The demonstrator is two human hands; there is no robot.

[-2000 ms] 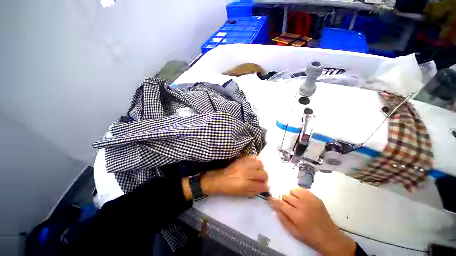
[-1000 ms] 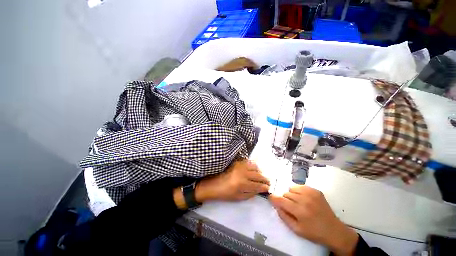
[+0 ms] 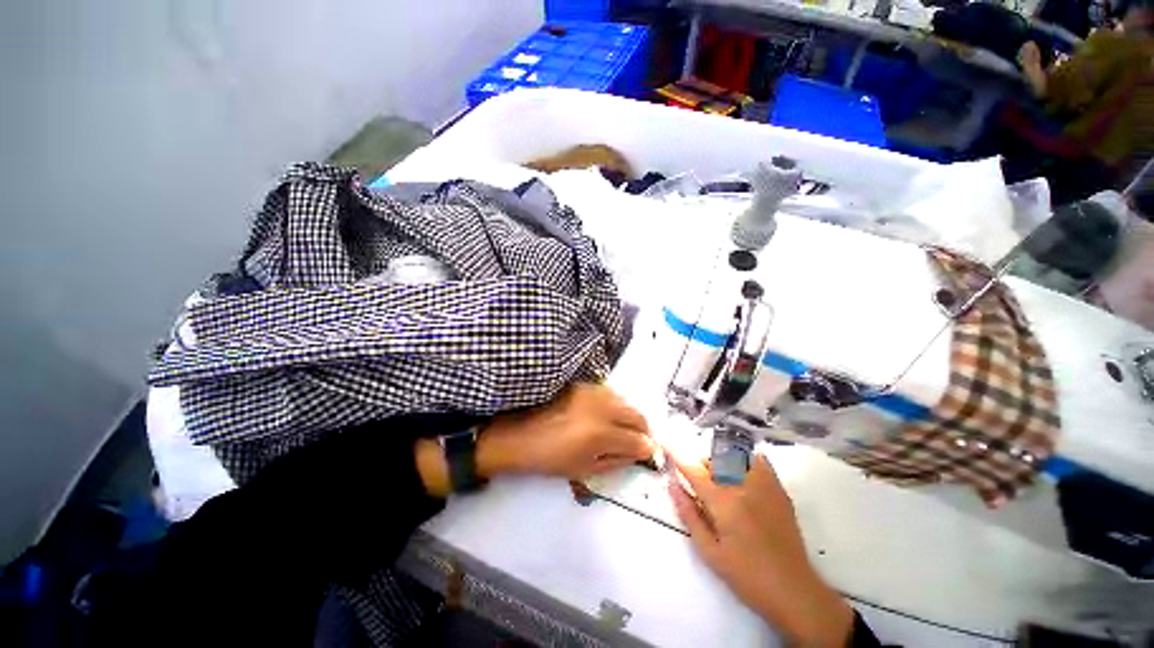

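Observation:
Black-and-white checked fabric point(image 3: 418, 336) lies in a crumpled heap left of the needle. The white sewing machine point(image 3: 835, 304) has a blue stripe, and its needle area is brightly lit. My left hand point(image 3: 576, 434), with a dark wrist strap, lies at the heap's near edge, fingertips pinched together left of the needle. My right hand point(image 3: 749, 525) lies just in front of the machine head, fingertips close to my left ones. A small light edge shows between the fingertips; glare and the fingers hide what is held.
A brown-and-cream plaid piece point(image 3: 1000, 380) drapes over the machine arm. White material point(image 3: 968, 209) lies behind the machine. Blue crates point(image 3: 563, 61) stand beyond the table by the wall. A person point(image 3: 1107, 95) is at the far right back.
My right hand has moved up and closer under the machine head, its fingers pointing more forward. My left hand stays by the needle. The view has shifted slightly.

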